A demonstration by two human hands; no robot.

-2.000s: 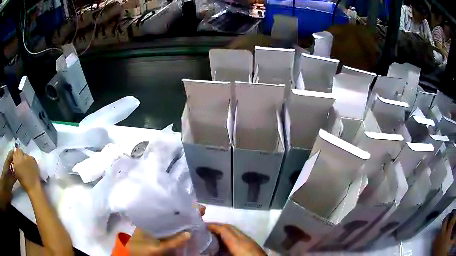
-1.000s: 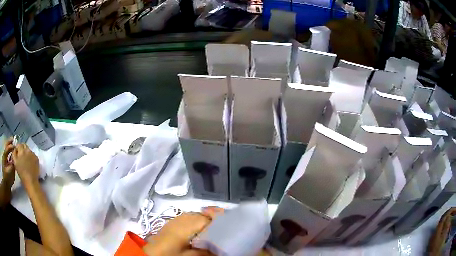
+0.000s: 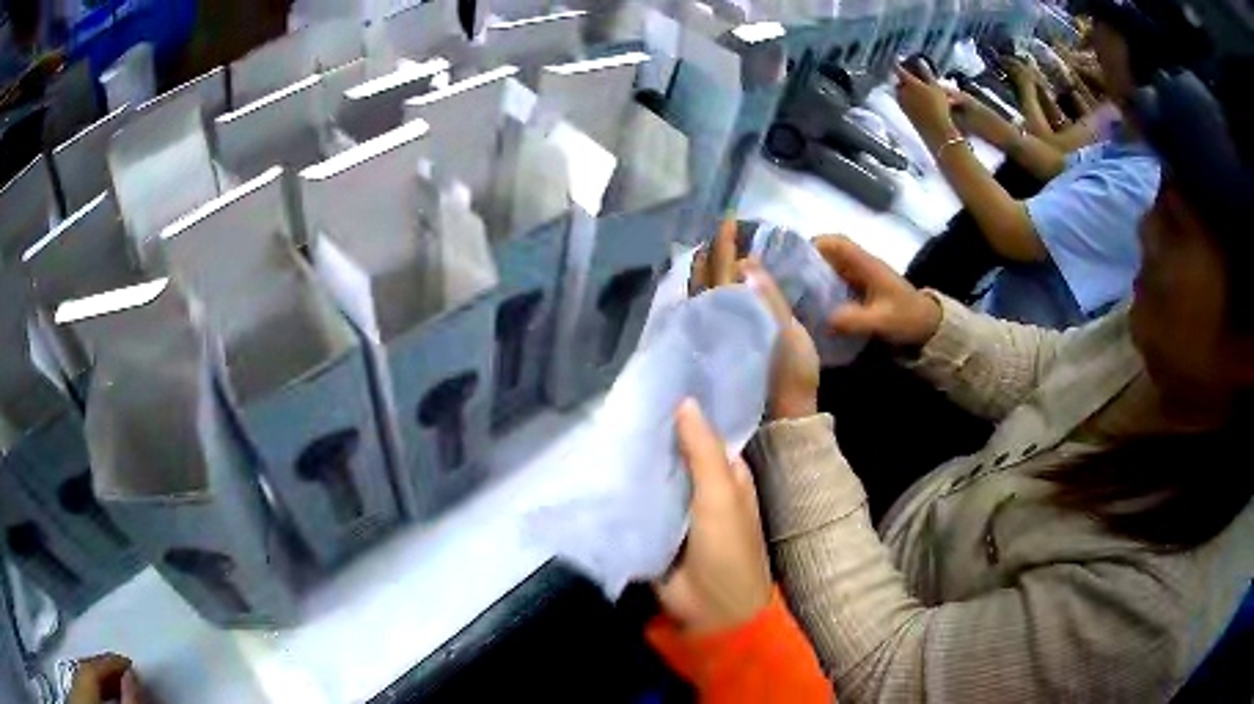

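My right hand point(image 3: 722, 530), in an orange sleeve, grips a milky white sleeve point(image 3: 688, 399) with the thumb on top. The sleeve hangs limp at its lower left; whether anything is inside is hidden. Its upper end lies against the hand point(image 3: 791, 344) of the person at the right, and I cannot tell if that hand grips it. My left hand point(image 3: 103, 681) is small and cut off at the bottom left edge, near a white cord point(image 3: 62, 674); its grip is unclear.
Open grey-blue cartons point(image 3: 330, 468) stand in rows across the left and centre. A person in a beige knit top point(image 3: 963, 550) sits close at the right, also handling a whitish bundle point(image 3: 811, 289). Dark appliances point(image 3: 839, 138) lie on the bench behind, beside more workers.
The view has swung right, so the cartons moved left and the seated person came into view. The white sleeve is now in my right hand beside that person's hands.
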